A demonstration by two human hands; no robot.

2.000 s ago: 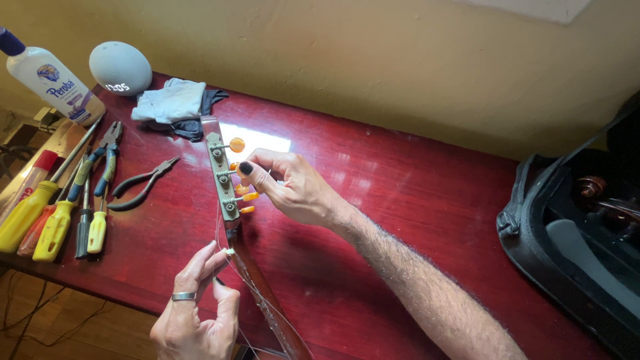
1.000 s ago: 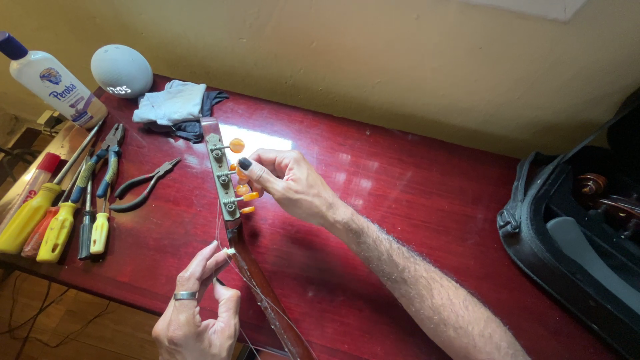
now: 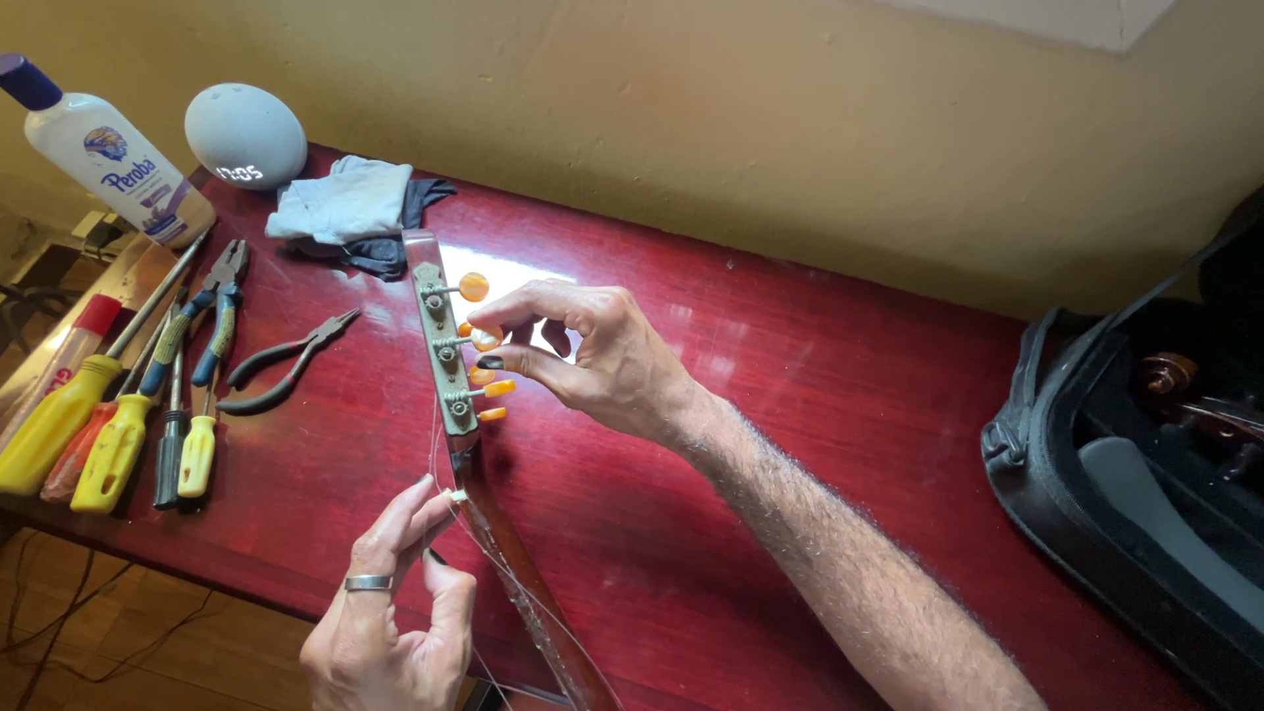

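The headstock of a stringed instrument points away from me, with a metal tuning-machine plate and amber-coloured tuning pegs along its right side. My right hand pinches the middle tuning peg button between thumb and index finger. Below it, my left hand has its index fingertip by the small white nut at the top of the neck. Thin strings run loosely along the neck and past the left fingers; whether the left hand grips one is hard to tell.
Pliers, combination pliers and several screwdrivers lie at left. Behind them stand a bottle and a round white smart speaker, near folded cloths. An open black instrument case holding a scroll-headed instrument is at right.
The right thumb and index finger have shifted on the middle peg button, and its face has turned. My left hand has stayed nearly in place at the nut.
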